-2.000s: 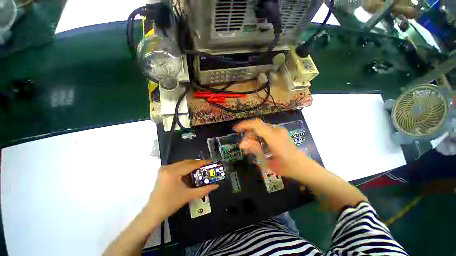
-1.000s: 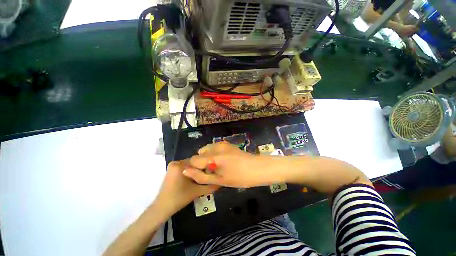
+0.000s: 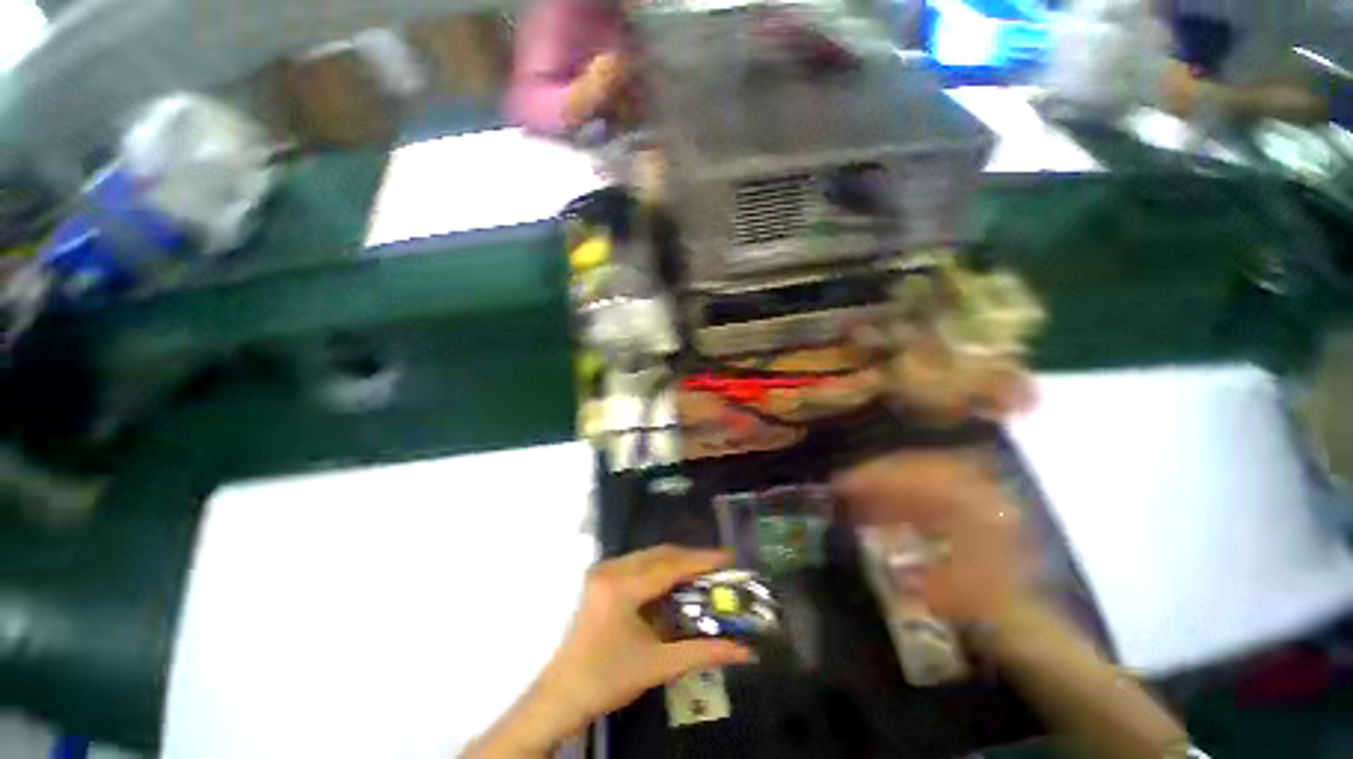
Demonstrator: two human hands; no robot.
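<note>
My left hand is shut on the small open adapter unit, thumb and fingers at its left part, with yellow and white components facing up. It is over the black test board, above a cream socket strip. My right hand is strongly blurred over the right side of the board, beside another cream socket strip. Whether it holds anything cannot be seen. A small green board lies between the hands.
Red probes or leads lie on the wooden base behind the board. A large grey instrument stands on a lower meter. White sheets lie left and right. A person's pink sleeve shows at the back.
The view has shifted, so the bench appears lower and farther right. My right hand has left my left hand and moved right. The adapter is uncovered in my left hand.
</note>
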